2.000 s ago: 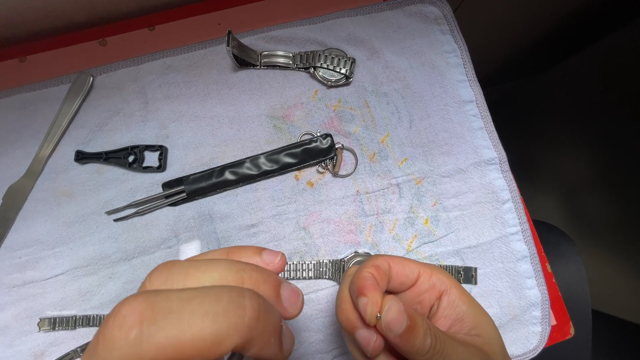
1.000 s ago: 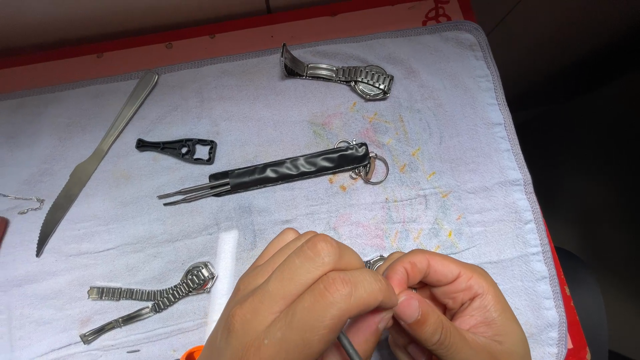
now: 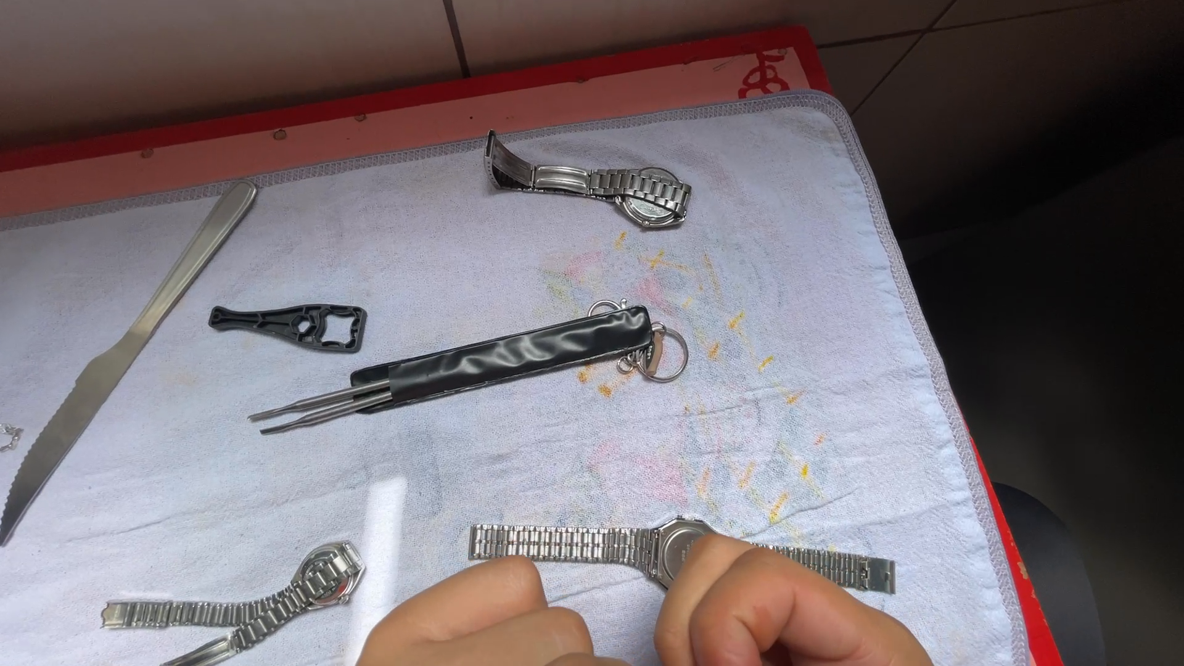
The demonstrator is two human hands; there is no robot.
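Observation:
A wristwatch with a metal link band (image 3: 564, 544) lies stretched out, case back up, at the bottom centre. My right hand (image 3: 786, 610) is over part of its case and band, fingers curled. My left hand (image 3: 490, 620) is just below the left half of the band, its fingers bent. The fingertips of both hands are hidden or cut off by the lower edge, so I cannot tell what they hold. Above the hands lies a black sleeve (image 3: 518, 356) with thin metal tools (image 3: 324, 404) sticking out on the left and metal rings (image 3: 668, 353) at its right end.
A serrated table knife (image 3: 129, 342) lies at left, beside a black plastic opener-shaped tool (image 3: 291, 326). One metal-band watch (image 3: 652, 197) rests at the top, another (image 3: 324, 573) at lower left. All lie on a white cloth (image 3: 462, 462) over a red-edged table (image 3: 416, 90).
Both hands are lower in the view, and the stretched-out watch, largely hidden a second ago, shows again. Two seconds ago a tiny metal piece showed at the right fingertips.

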